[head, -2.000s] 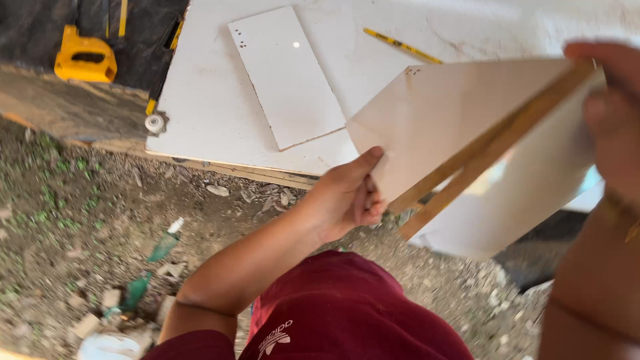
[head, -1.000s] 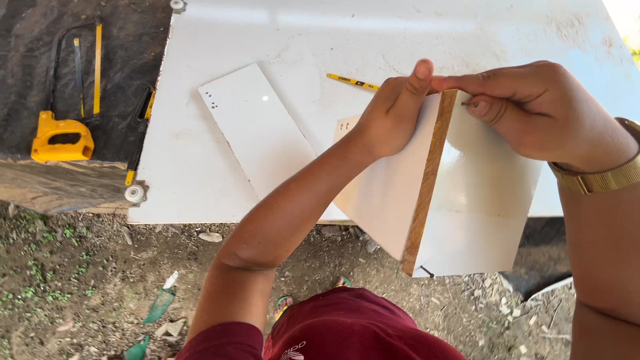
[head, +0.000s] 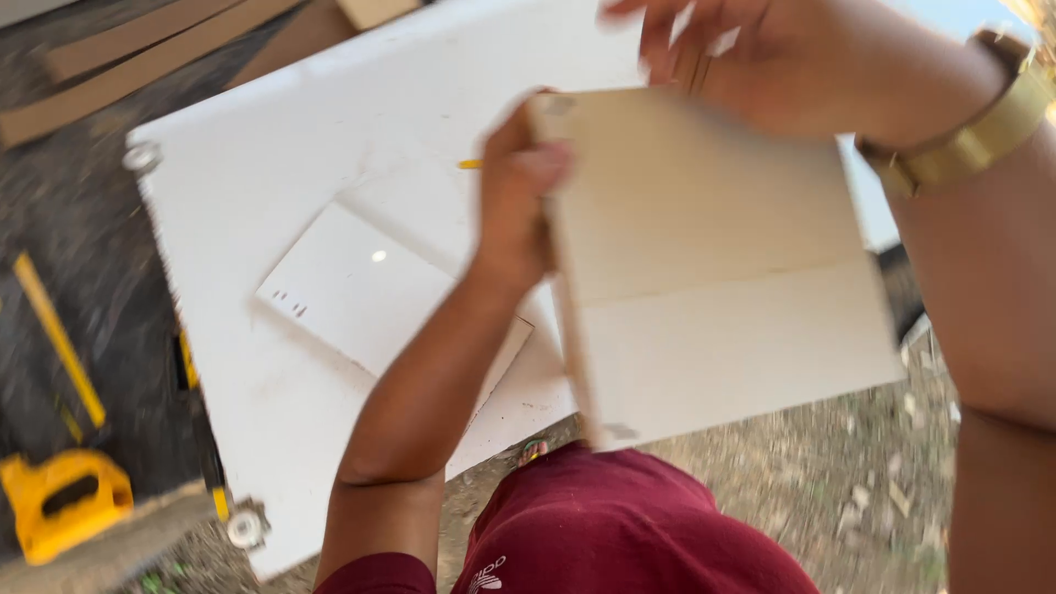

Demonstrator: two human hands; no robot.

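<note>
My left hand [head: 520, 194] grips the upper left corner of a white-faced board [head: 726, 330], its thumb on the near face. Its narrow brown edge faces left, and small grey marks show near two corners. Above the board's top edge is my right hand [head: 726, 58], blurred, fingers apart; whether they touch the board cannot be told. Behind my left forearm, a smaller white panel [head: 355, 289] with several small dark marks lies on the white tabletop [head: 272, 148]. A yellow pencil tip [head: 470, 164] shows beside my left hand, the rest hidden.
A yellow-handled hacksaw [head: 66, 499] lies on a dark sheet at the lower left. Brown strips [head: 132, 74] lie at the upper left. Round white fittings [head: 246, 526] sit at the tabletop's left corners. Bare ground with debris [head: 850, 478] shows below right.
The board has turned so a broad face shows. My right hand has come away from the corner where both hands met and is more open. The view has rotated and shifted.
</note>
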